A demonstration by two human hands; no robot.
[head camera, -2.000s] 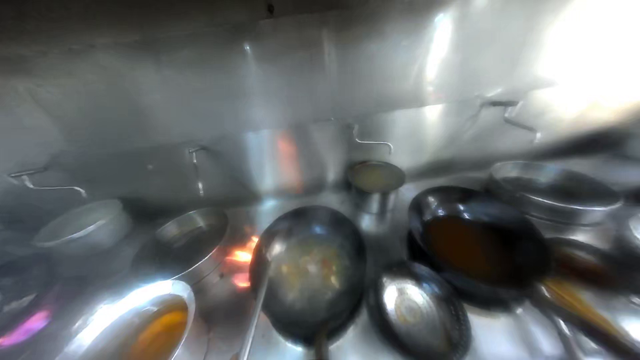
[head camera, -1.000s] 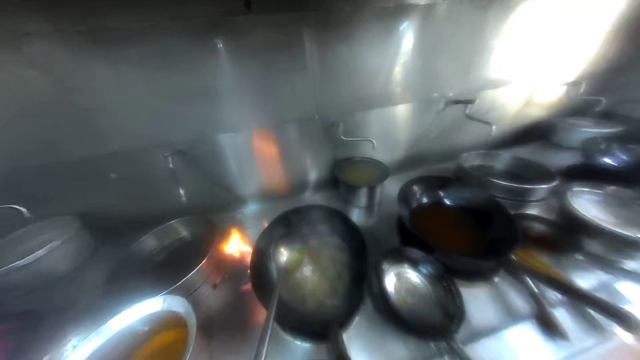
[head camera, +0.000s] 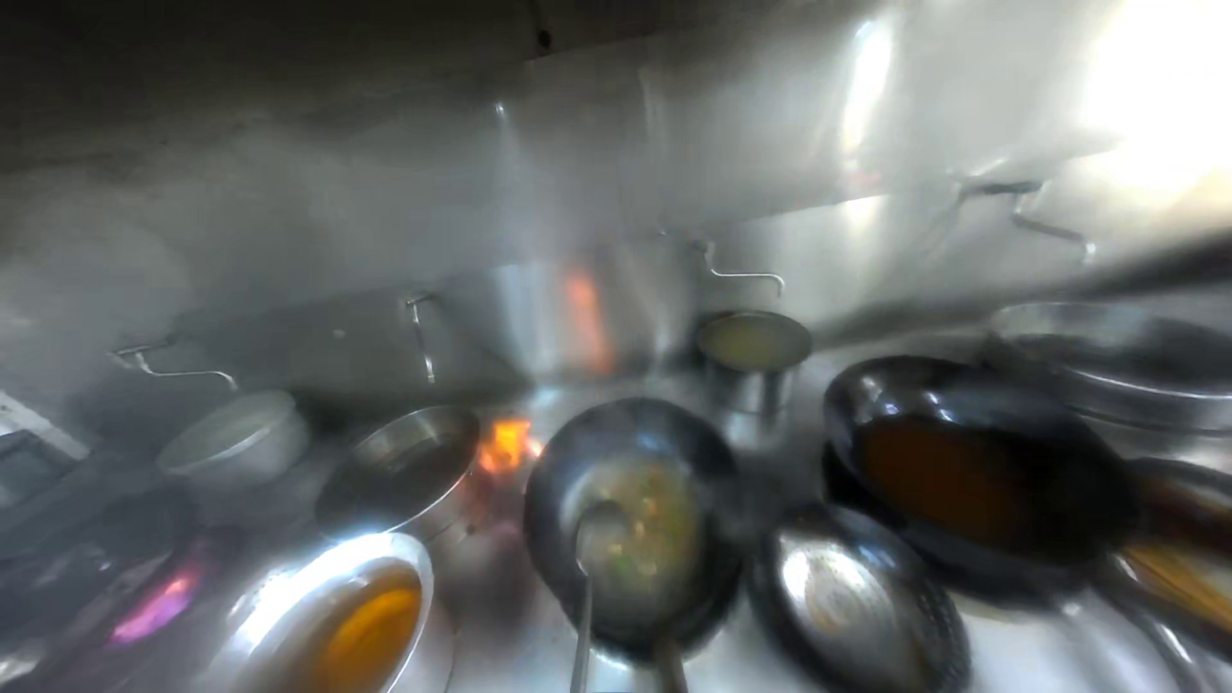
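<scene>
Neither of my hands shows in the head view. A dark wok [head camera: 630,616] stands at the lower middle, with food in broth [head camera: 654,529] in it. The bowl of a metal ladle [head camera: 599,539] rests in the left part of the wok, and its handle runs down past the bottom edge. The wok's own handle [head camera: 670,669] also leaves the frame at the bottom, so whatever holds either one is hidden. Orange flame [head camera: 508,445] burns just left of the wok. To its right lies a smaller dark pan [head camera: 847,597] with a shiny inside.
A large black wok of brown liquid [head camera: 943,472] and a wide metal pot [head camera: 1136,385] stand right. Behind is a small pot of yellowish liquid [head camera: 754,345]. Left are a metal pot [head camera: 414,472], a pale pot [head camera: 236,438] and a bowl of orange liquid [head camera: 375,626]. Spouts [head camera: 746,274] line the steel wall.
The ladle's bowl has moved within the wok, from its upper left part a second ago to nearer the middle. The view has swung back left since then.
</scene>
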